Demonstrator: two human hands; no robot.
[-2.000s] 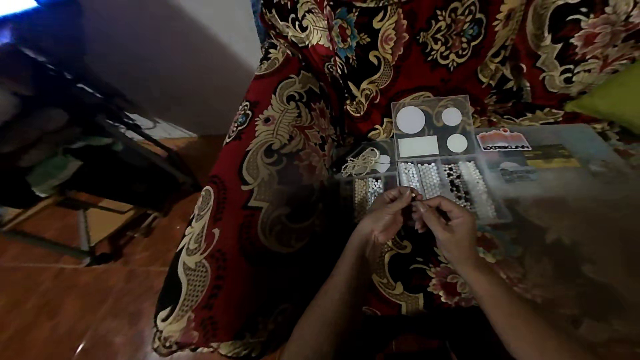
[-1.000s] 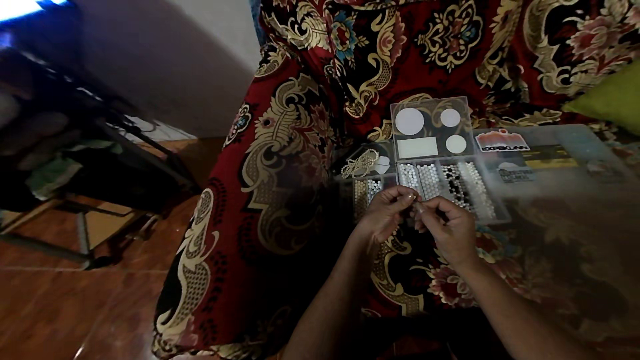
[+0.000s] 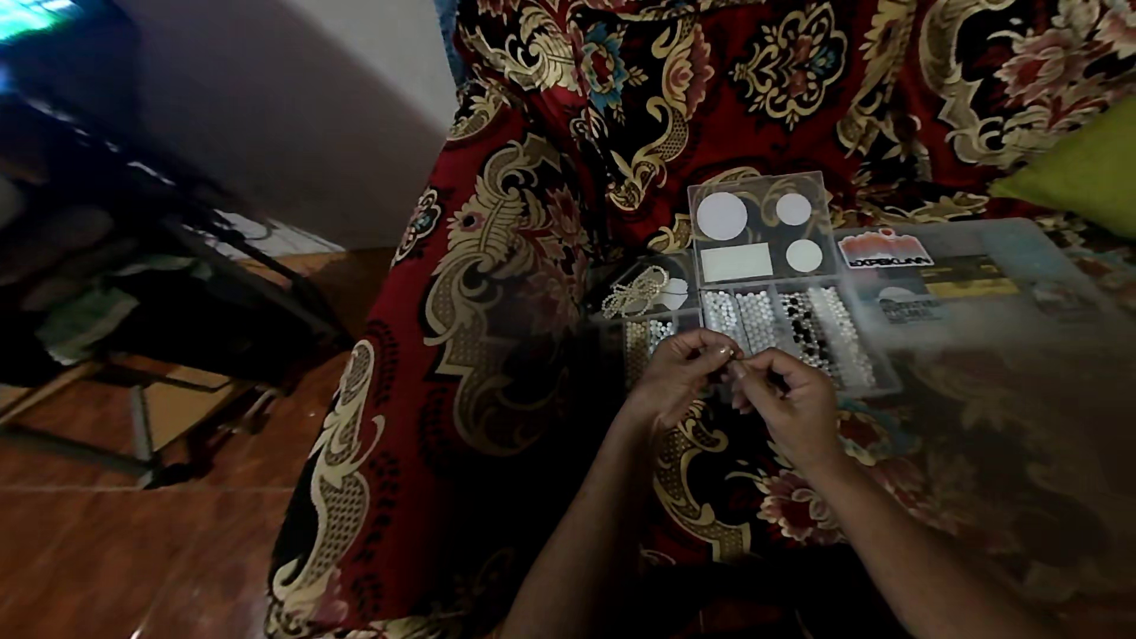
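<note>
My left hand [image 3: 679, 377] and my right hand [image 3: 790, 399] meet at the fingertips, thumbs and forefingers pinched together. Small shiny bits, perhaps beads, show at the left fingertips; what the right fingers pinch is too small to tell. Just behind the hands lies a clear plastic compartment box [image 3: 890, 377] with rows of white beads [image 3: 756, 319] and dark-and-white beads [image 3: 803, 328]. Its raised lid [image 3: 759, 188] bears white round and rectangular labels. To the left, a strand of pale beads [image 3: 636, 293] lies on a second clear box, with gold-coloured beads [image 3: 636, 351] nearer me.
The boxes rest on a sofa covered in red, black and gold floral cloth [image 3: 497, 293]. A large translucent plastic sheet or lid with stickers [image 3: 976, 328] lies at the right. Behind it is a green cushion [image 3: 1083, 169]. A metal-framed stand [image 3: 142, 426] is on the tiled floor at the left.
</note>
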